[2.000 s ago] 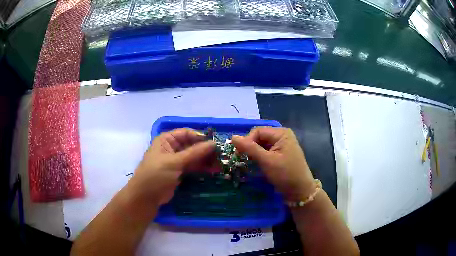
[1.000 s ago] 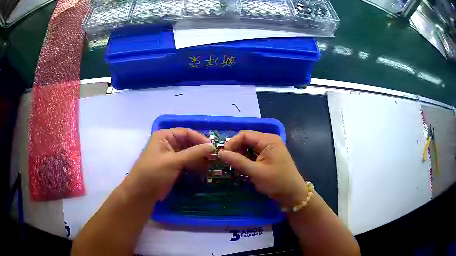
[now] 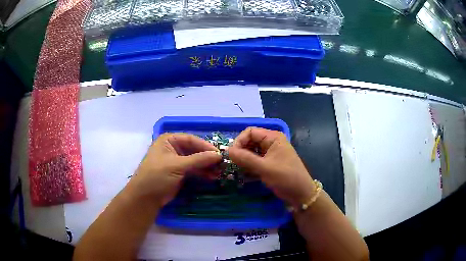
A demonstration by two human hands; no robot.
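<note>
A shallow blue tray (image 3: 225,223) lies on white paper in front of me. Small green and silver circuit boards (image 3: 230,176) lie in its middle, and thin green waste strips (image 3: 219,205) lie in its near part. My left hand (image 3: 181,155) and my right hand (image 3: 263,153) are over the tray with their fingertips close together. My left thumb and index finger pinch a small circuit board (image 3: 220,150). My right thumb and fingertips are closed beside it; whether they also grip a piece is hidden.
A long blue bin (image 3: 214,70) stands behind the tray, with a clear compartment tray (image 3: 209,21) of small boards on it. Pink bubble wrap (image 3: 56,137) lies at left. A black mat (image 3: 306,137), a white sheet (image 3: 393,168) and yellow-handled pliers (image 3: 440,149) are at right.
My hands stay over the tray; the fingertips came together, then my right hand rose slightly and shifted. The small boards under the fingers have shifted.
</note>
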